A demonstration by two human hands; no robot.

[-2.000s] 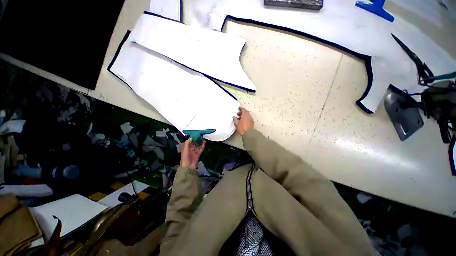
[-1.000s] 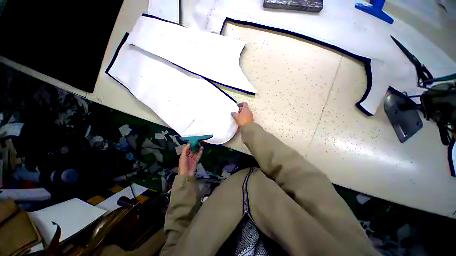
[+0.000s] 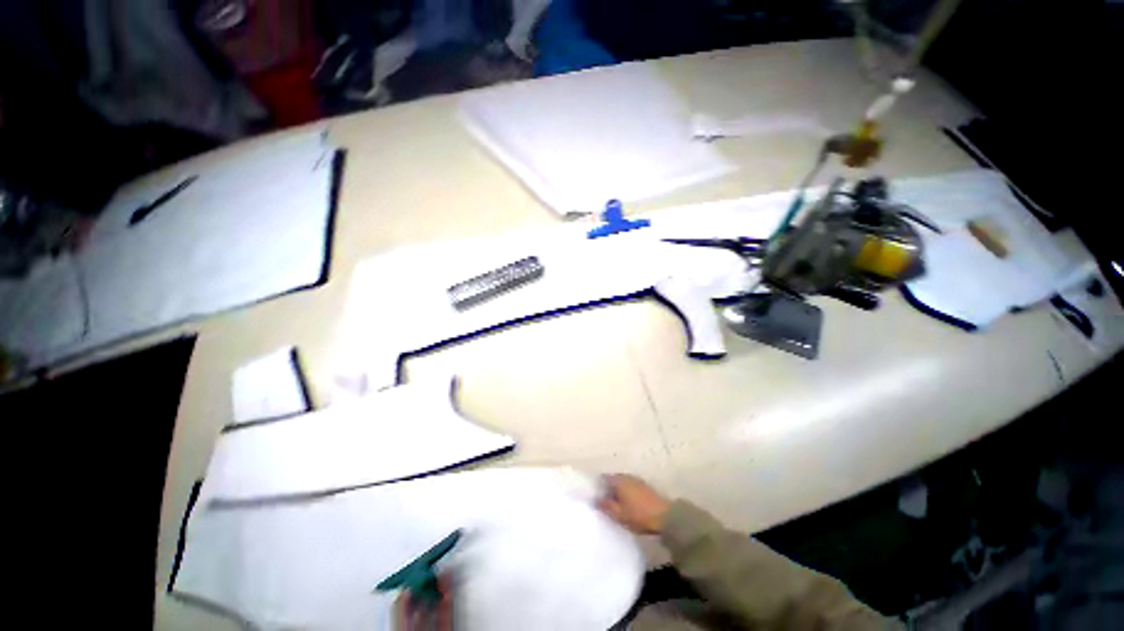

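Observation:
A large white-topped cut piece stack (image 3: 321,555) with a dark edge lies at the lower left, near the table's front edge. My left hand (image 3: 425,606), blurred and cut off by the bottom edge, holds the green spring clamp (image 3: 422,563) over this stack. Whether the clamp's jaw grips the stack, I cannot tell. My right hand (image 3: 635,503) is at the stack's right end with its fingers at the edge; blur hides whether they pinch it. A second, narrower cut piece (image 3: 345,441) lies just behind.
A long marker-covered lay (image 3: 579,274) bears a stone weight (image 3: 496,282) and a blue spring clamp (image 3: 616,221). The cutting machine (image 3: 851,247) stands at its right end, its base plate (image 3: 774,323) on the table. Another white-topped lay (image 3: 222,240) is at far left.
The view has tilted up and shows the far table. The green clamp has moved from the stack's front edge to over its white top, with my left hand. My right hand stays by the stack's end.

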